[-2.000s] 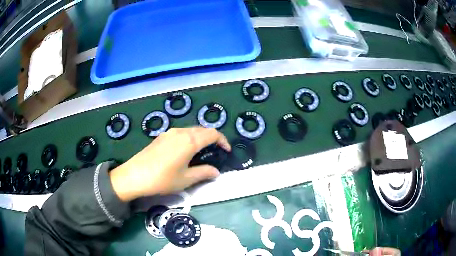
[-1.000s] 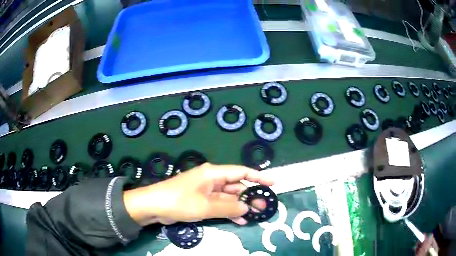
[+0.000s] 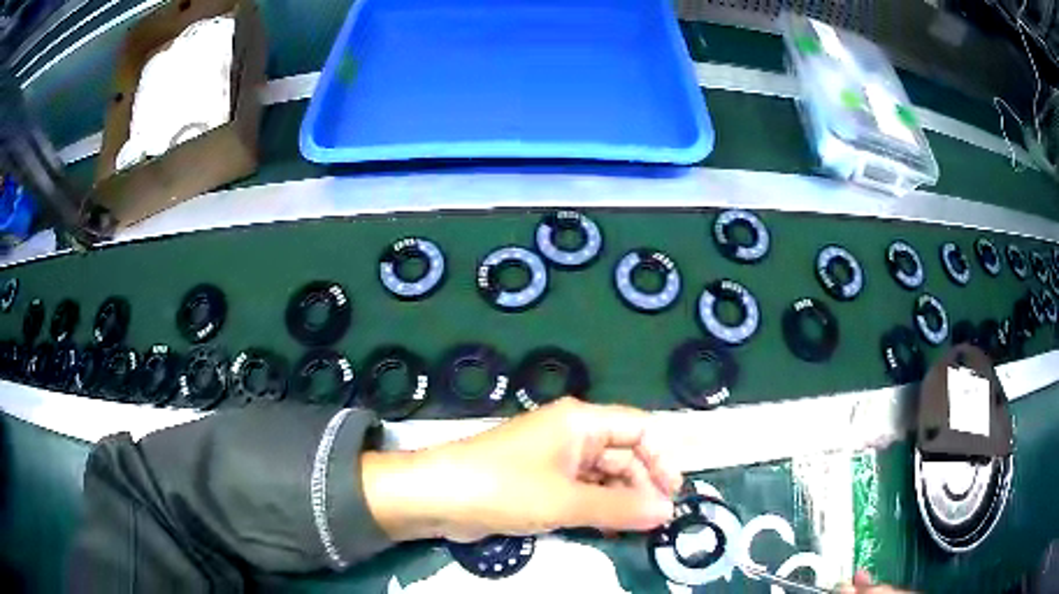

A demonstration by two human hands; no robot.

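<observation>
My left hand [image 3: 528, 473] pinches a black ring part [image 3: 670, 559] by its upper edge, above the green worktop. The tweezers [image 3: 790, 579] point left at the ring from the lower right. My right hand [image 3: 871, 585] holds them and is mostly cut off by the bottom edge. White C-shaped pad material shows at and beside the ring; whether a pad touches it is unclear. A loose C-shaped pad [image 3: 766, 538] lies to its right. A perforated black disc [image 3: 492, 556] lies partly hidden below my left wrist, over a white sheet [image 3: 528, 577].
Black rings, several with a pale band [image 3: 728, 311], lie along the green belt [image 3: 604, 337] with pale rails. Beyond are a blue tray [image 3: 511, 87], a cardboard box [image 3: 221, 157] and a clear box [image 3: 865, 122]. A dark brown block [image 3: 964, 406] sits on a metal dish [image 3: 966, 511].
My left hand took a black ring from the belt side to above the worktop. The tweezers moved from the dish left to the ring. The view shifted, so most things appear further right.
</observation>
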